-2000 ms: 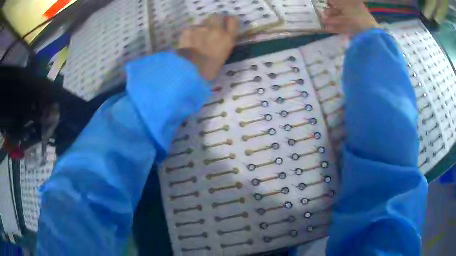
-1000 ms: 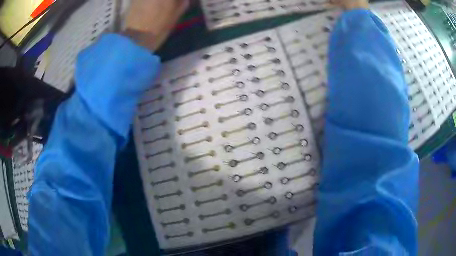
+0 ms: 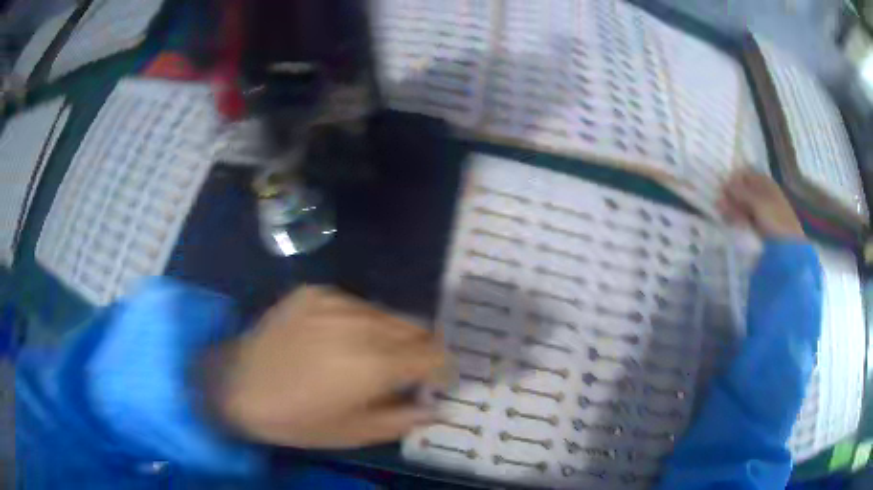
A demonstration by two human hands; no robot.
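The white slotted parts tray [image 3: 536, 287] lies in front of me, right of the press, with rows of dumbbell-shaped slots, several with dark ends. My left hand [image 3: 330, 368], bare and blurred, is at the tray's lower left edge with its fingertips at the edge; whether it grips the edge or a small part is not clear. My right hand [image 3: 761, 203] is beyond the tray's upper right corner, its fingers at the edge of a white tray there. The black press [image 3: 306, 77] stands at the upper left, blurred, with its shiny silver lower fixture [image 3: 295, 222] below the head.
The red press handle [image 3: 230, 62] shows beside the press body. More white slotted trays lie at the left [image 3: 124, 182] and across the back [image 3: 574, 86]. Another tray stack [image 3: 809, 115] is at the far right. The black press base [image 3: 402, 211] borders the front tray.
The view has swung left, bringing the press into sight. My left hand has come from the back trays to the front tray's left edge. My right hand remains towards the back right.
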